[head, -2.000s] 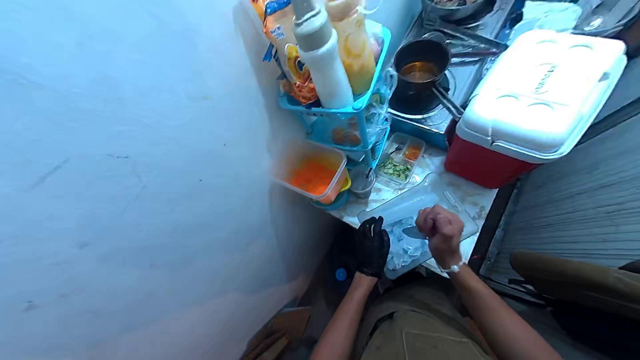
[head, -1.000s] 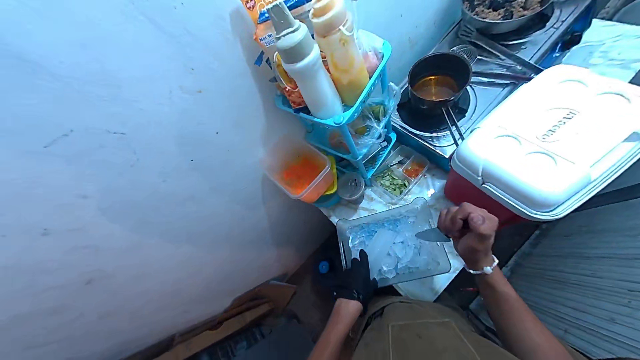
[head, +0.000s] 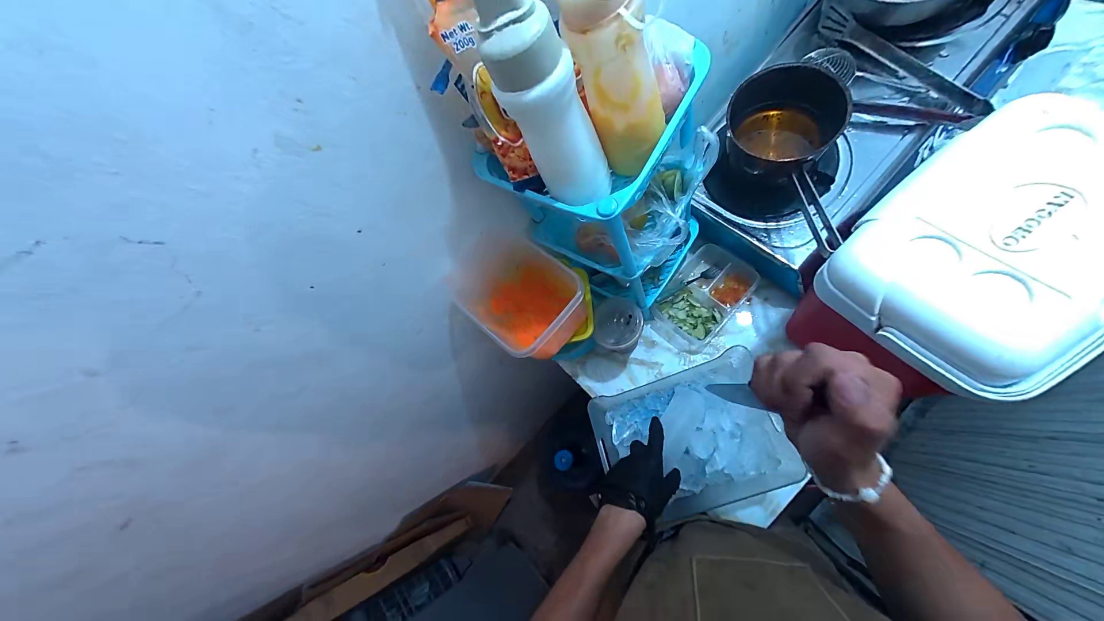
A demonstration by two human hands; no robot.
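A clear plastic tray [head: 733, 498] sits on the counter near my body, holding broken ice [head: 720, 444]. My left hand [head: 640, 479], in a black glove, rests at the tray's left side with its fingers spread against the ice. My right hand [head: 828, 401], bare with a white bracelet at the wrist, is closed around the handle of a knife; the handle is hidden in my fist. The knife's blade [head: 733, 394] points left over the ice. Whether the blade touches the ice is not clear.
Left of the tray stand an orange-filled plastic container [head: 526, 302] and a blue tiered rack [head: 625, 233] with squeeze bottles. Behind are a divided container of chopped vegetables [head: 693, 312] and a saucepan [head: 780, 129] on the stove. A white-lidded red cooler [head: 975, 250] stands at right.
My left hand has shifted from the tray's upper left side down to its lower left. The ice and knife blade show more plainly than two seconds ago.
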